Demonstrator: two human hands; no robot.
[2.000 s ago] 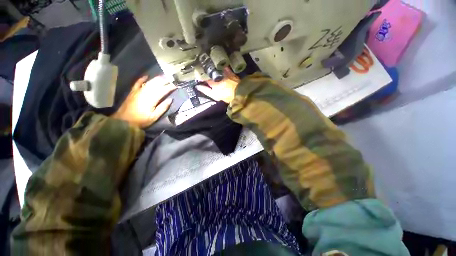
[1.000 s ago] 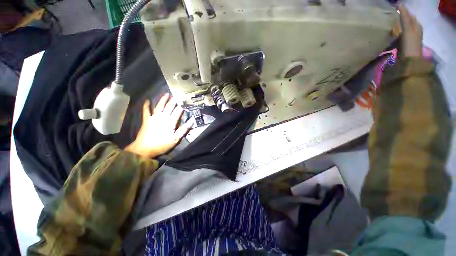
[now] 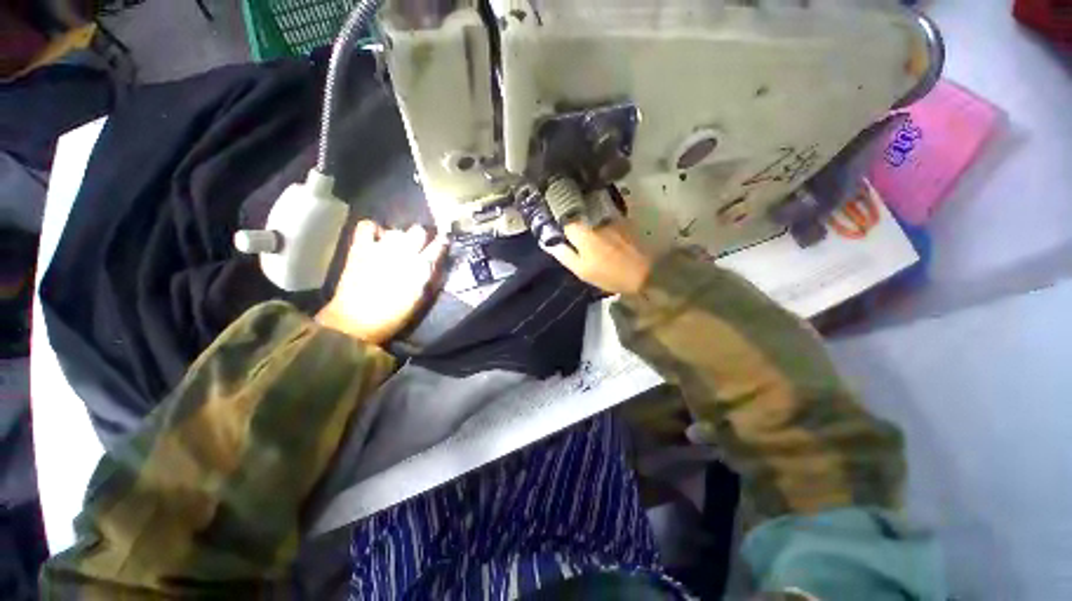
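Note:
The dark cloth (image 3: 176, 223) spreads over the left of the machine table. A black piece with a thin pale seam line (image 3: 523, 329) lies in front of the presser foot (image 3: 476, 261). My left hand (image 3: 382, 279) lies just left of the foot, its fingers bent and gripping the cloth. My right hand (image 3: 602, 256) is right of the foot, directly below the ribbed tension knobs (image 3: 564, 202) and over the black piece. Its fingertips are partly hidden at the knobs, so its hold is unclear. The cream sewing machine head (image 3: 729, 82) stands behind.
A white lamp (image 3: 303, 237) hangs on a ribbed stalk above my left hand. Orange-red scissors handles (image 3: 856, 214) and a pink packet (image 3: 940, 147) lie right of the machine. A green basket (image 3: 300, 26) is behind. The white table edge (image 3: 494, 432) runs above my striped apron (image 3: 517, 511).
My right hand has come back from the machine's far right end to beside the presser foot. My left hand's spread fingers have bent. The view has shifted slightly.

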